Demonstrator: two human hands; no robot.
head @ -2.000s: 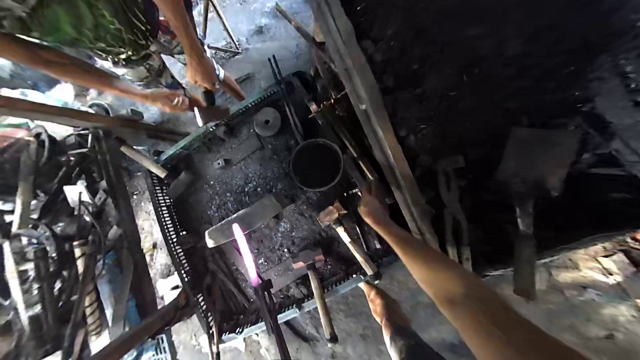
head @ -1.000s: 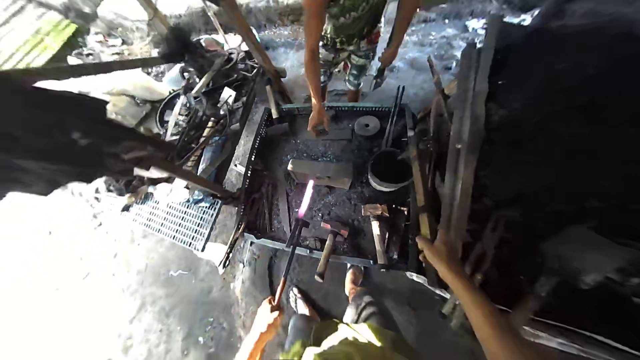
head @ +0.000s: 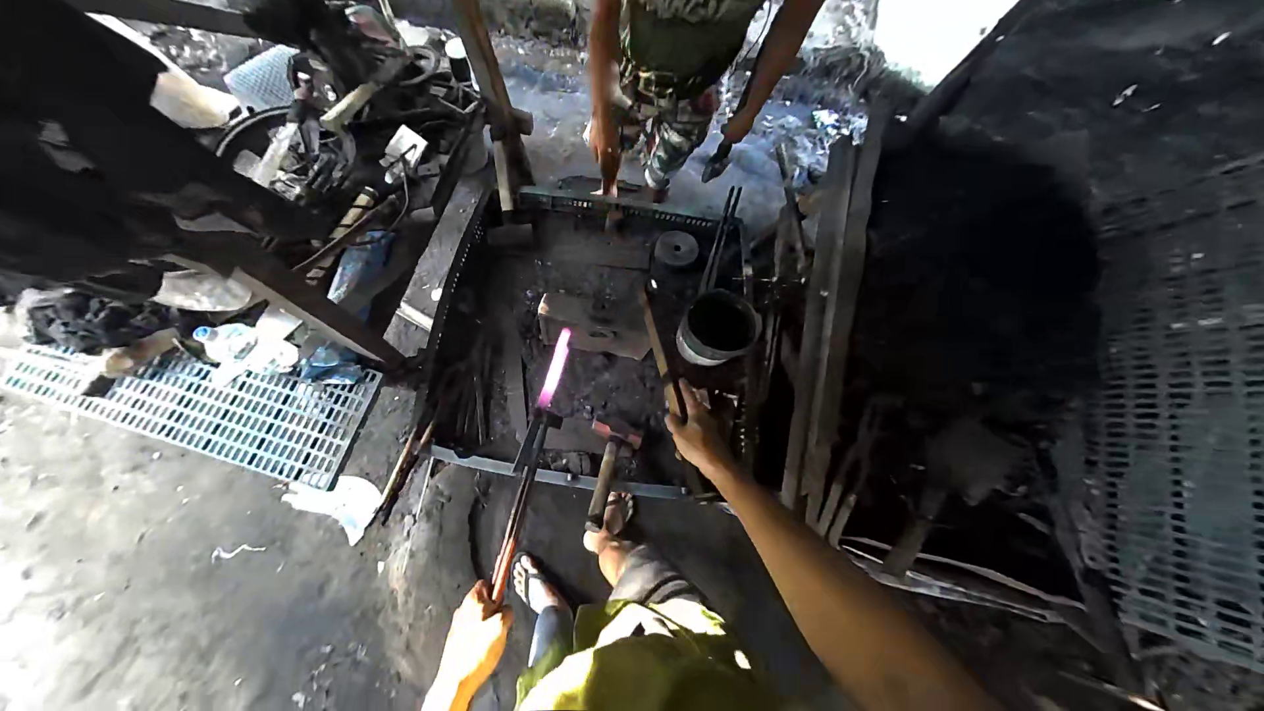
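Observation:
My left hand [head: 479, 632] is closed around the long reins of metal tongs [head: 521, 499]. A bar glowing pink-white [head: 556, 370] extends from their jaws, its tip near the front face of a steel block [head: 592, 326]. Beyond the block's right side, my right hand [head: 699, 434] grips a long, wooden-looking handle or stick [head: 660, 341]; its far end is unclear. Between my hands, a hammer [head: 617, 434] lies with its wooden handle over the tray's near rim [head: 563, 478]. A round bucket [head: 718, 328] of dark contents stands right of the block.
Opposite, a co-worker's hand [head: 604, 148] reaches down to the far rim; the other [head: 736, 128] holds a dark tool. A hammer [head: 511, 233], round disc [head: 676, 250] and rods [head: 722, 237] lie at the back. Timber [head: 834, 316] borders the right; plastic grating [head: 197, 405] lies left.
My right hand has left the right edge and moved inward, now with a handle or stick in it. The co-worker's left-side hand has shifted to the far rim. The view has turned.

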